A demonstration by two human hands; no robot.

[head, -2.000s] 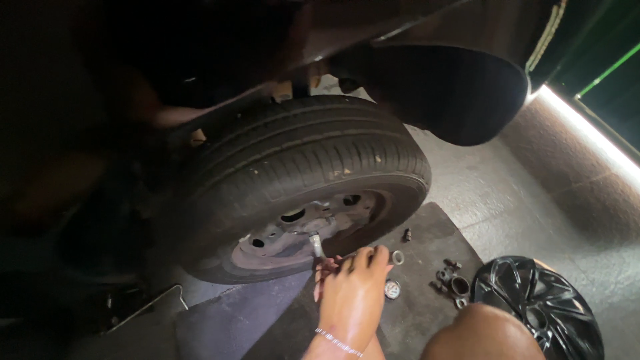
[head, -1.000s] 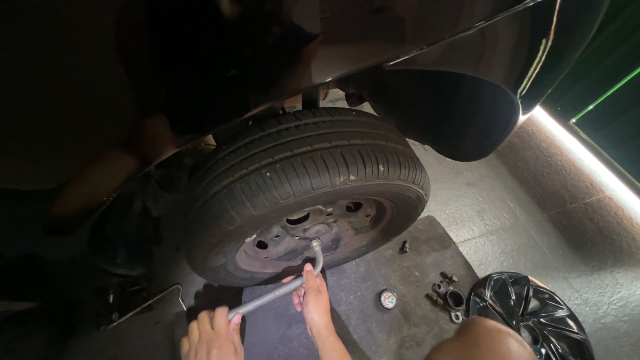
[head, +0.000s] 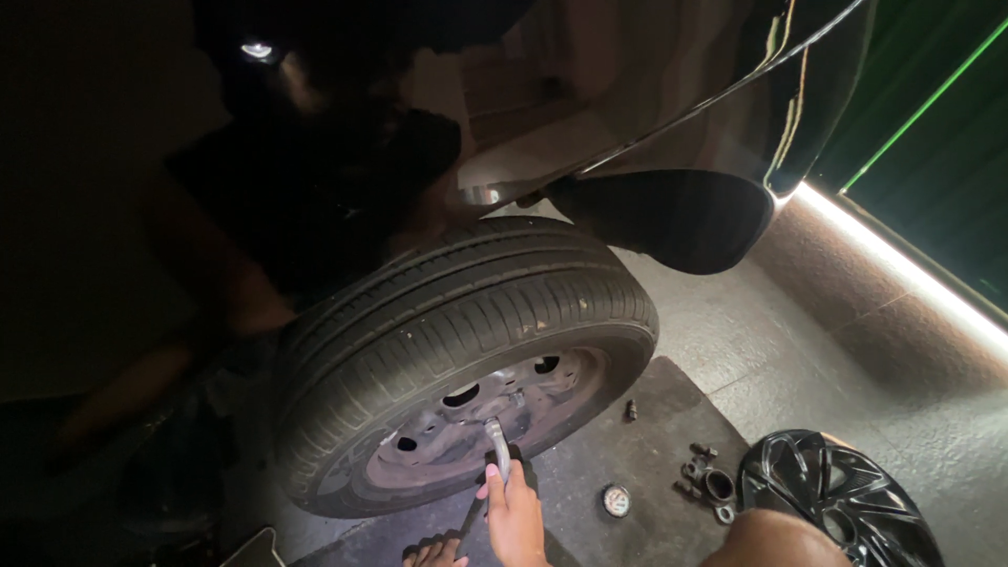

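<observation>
My right hand [head: 513, 512] is wrapped around the upper part of a bent metal lug wrench [head: 499, 446], whose head meets the steel wheel rim [head: 433, 465]. Low in the picture, my left hand [head: 437, 554] is partly cut off by the frame edge, close to the wrench's darker handle; whether its fingers close on the handle cannot be made out. The tire [head: 488, 299] stands tilted in view, under the dark car body [head: 630, 102].
A black wheel cover [head: 835, 488] lies at the right. Beside it are a cluster of small metal parts [head: 718, 484], a round cap [head: 616, 500] and a lug bolt or nut [head: 632, 409] on a dark mat [head: 669, 441]. A knee [head: 772, 539] shows at the bottom. A bent metal rod [head: 264, 543] lies lower left.
One second ago the wrench handle pointed left with both hands on it; now it points down toward the bottom edge. Two seconds ago only one hand was visible at the wrench.
</observation>
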